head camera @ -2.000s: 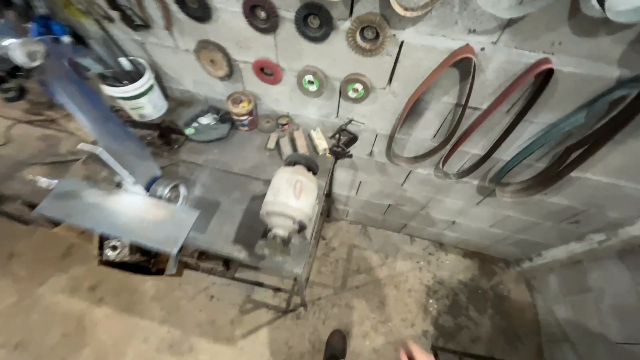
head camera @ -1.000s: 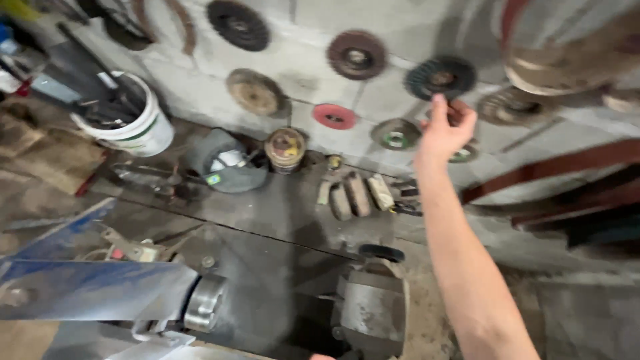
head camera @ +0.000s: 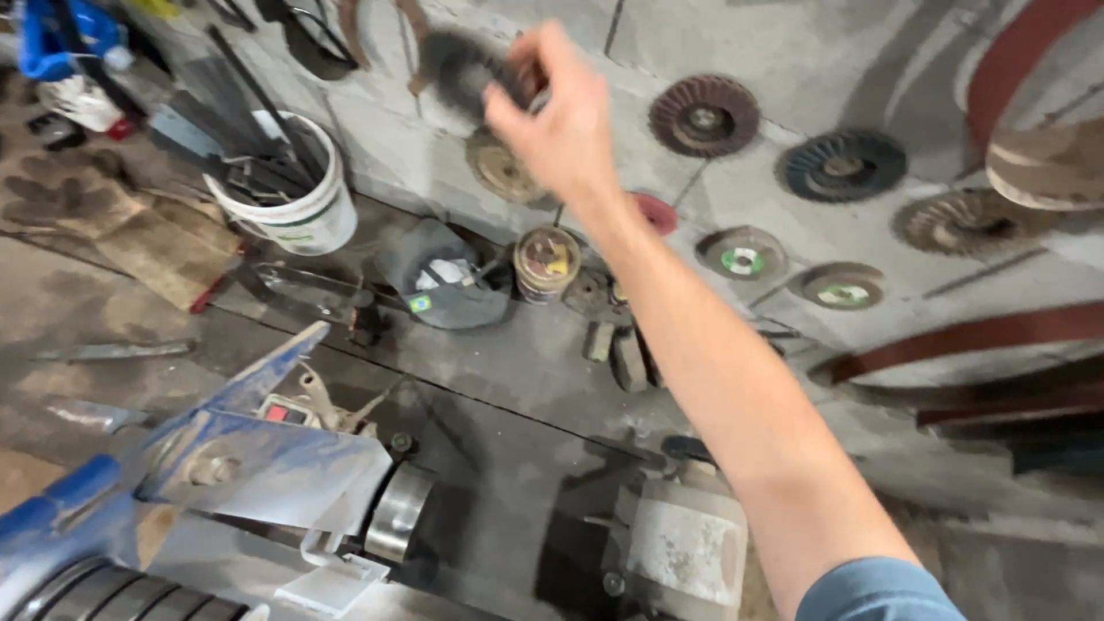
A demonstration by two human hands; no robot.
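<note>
My right hand is raised at the block wall, thumb and fingers curled at the edge of a dark flap disc; blur hides whether it grips the disc. Just below the hand hangs a tan disc. To its right on the wall are a reddish-brown flap disc, a dark flap disc, a worn brown flap wheel, a small red disc and two discs with green centres. My left hand is out of view.
A blue belt grinder with a steel wheel fills the lower left. An electric motor stands on the dark bench. Further back are a white bucket of metal bars, a cap, a can and leather gloves. Sanding belts hang right.
My right hand has moved left along the wall, from a dark flap disc beside the reddish-brown one to the dark disc further left. The view has shifted closer to the bench and wall.
</note>
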